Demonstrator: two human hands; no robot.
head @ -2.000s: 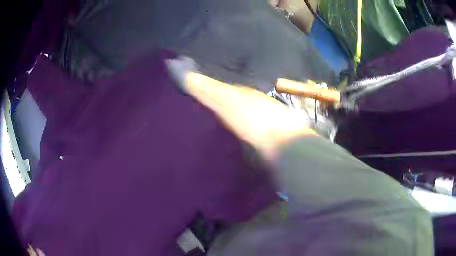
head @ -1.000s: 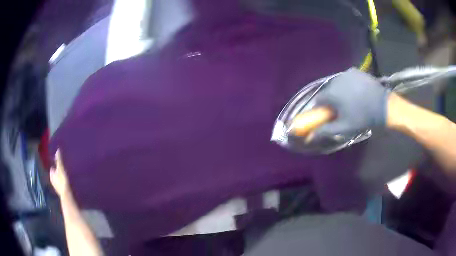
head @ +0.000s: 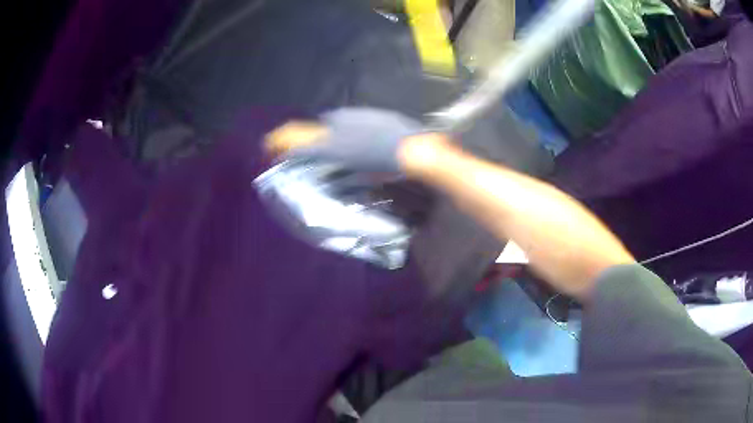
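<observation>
A purple garment (head: 198, 306) lies spread over the ironing table, with a small pale dot near its left side. My right hand (head: 363, 140), in a grey glove, is shut on the orange-brown handle of the silver steam iron (head: 330, 211). The iron is over the garment's upper right part, its body blurred; whether it touches the cloth I cannot tell. A whitish hose (head: 520, 62) runs from behind my right hand up to the right. My left hand is not in view.
Dark grey table cover (head: 289, 62) lies beyond the garment. A yellow strap (head: 431, 37) hangs at the top. More purple cloth (head: 660, 124) and green sheeting (head: 586, 66) are at the right. A white strip (head: 31, 252) stands at the left. A blue surface (head: 528, 330) shows below my forearm.
My right hand and the iron have moved left relative to the view. The view has shifted, the garment lies differently in it, and my left hand has gone out of view.
</observation>
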